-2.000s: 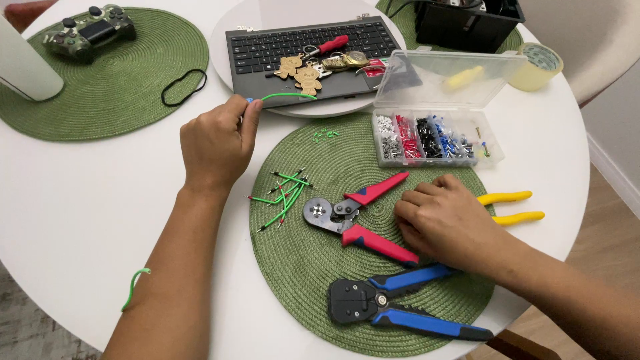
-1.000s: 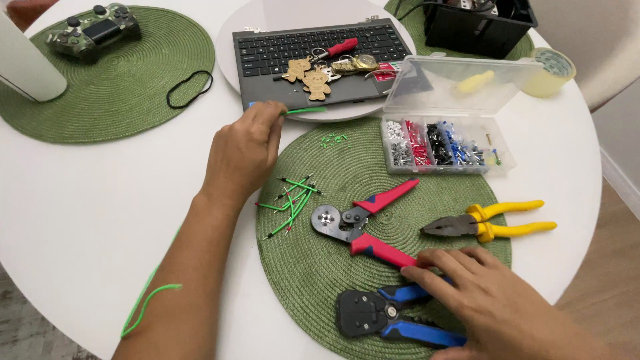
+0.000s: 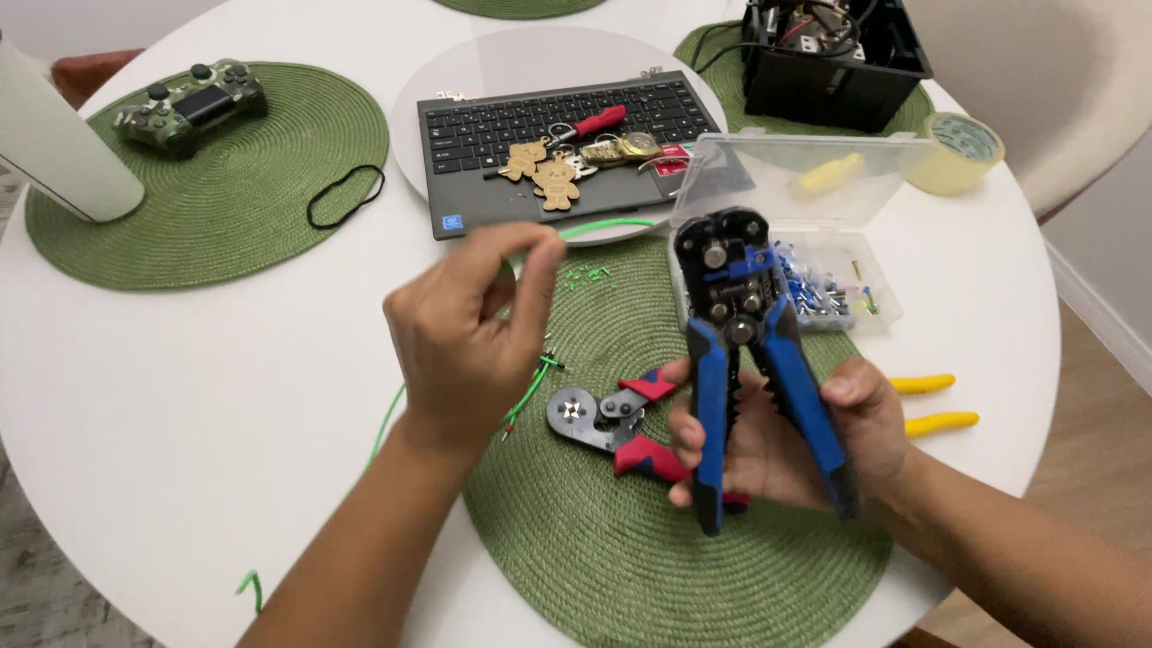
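Between the fingertips of my left hand (image 3: 477,333) is a green insulated wire (image 3: 612,223), its tip pointing right over the laptop's front edge; more of it trails by my forearm. My right hand (image 3: 792,441) grips a blue-and-black wire stripper (image 3: 742,333) by its spread handles, jaws up, in front of the ferrule box (image 3: 868,279). Beneath lies a red-handled crimping tool (image 3: 589,418) on the green woven placemat (image 3: 702,576). Short green wires (image 3: 531,391) with ferrules are partly hidden by my left hand. Green insulation bits (image 3: 588,277) lie near the placemat's top.
A laptop (image 3: 450,180) holds keys and a watch (image 3: 621,149). Yellow plier handles (image 3: 936,423) show at right, a tape roll (image 3: 958,153) and black bin (image 3: 837,85) behind. A camouflage game controller (image 3: 193,103) and black cord loop (image 3: 346,198) lie at left.
The wire stripper lay on the placemat before; my right hand has picked it up and raised it upright. My left hand still holds the green wire.
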